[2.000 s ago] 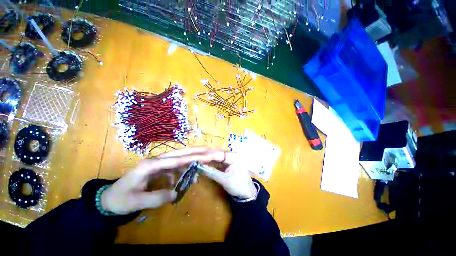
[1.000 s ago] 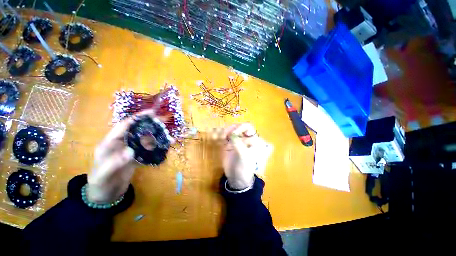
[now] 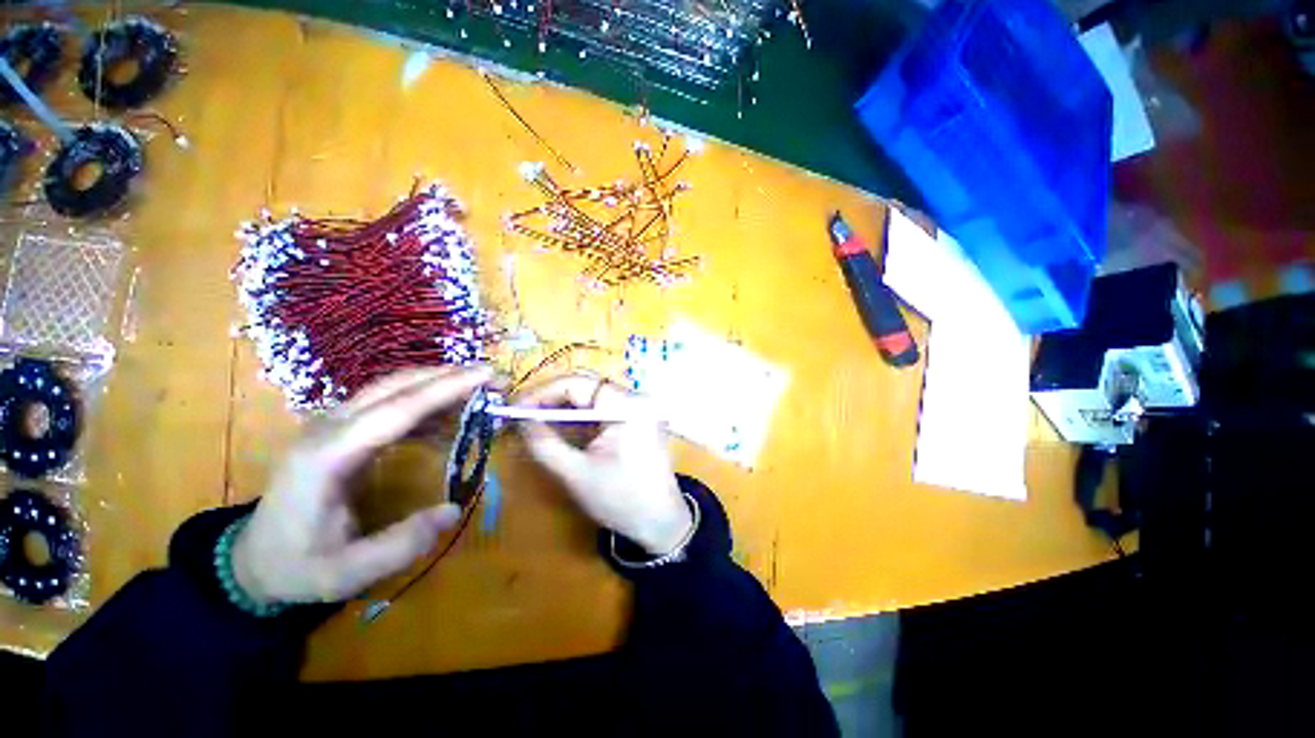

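My left hand (image 3: 339, 498) grips a black ring circuit board (image 3: 469, 450), held edge-on above the bench between thumb and fingers. A white flat strip (image 3: 570, 415) runs from the upper part of the ring to the right, across my right hand. My right hand (image 3: 613, 469) has its fingers at the strip, close to the ring. A yellow-brown lead arcs above my right fingers. A thin dark lead (image 3: 421, 574) with a pale end hangs below the ring. My right fingertips are partly hidden by the strip.
Red-and-black leads (image 3: 368, 296) and yellow-brown leads (image 3: 606, 224) lie beyond my hands. A small clear bag (image 3: 721, 397), utility knife (image 3: 874, 296), white paper (image 3: 975, 411) and blue bin (image 3: 1002, 159) are rightward. Several rings (image 3: 36, 545) and a blister tray (image 3: 65, 296) are at left.
The ring has turned from face-on to edge-on and moved slightly right. My right hand has moved left to it. The strip and leads now show at the ring. The view has shifted.
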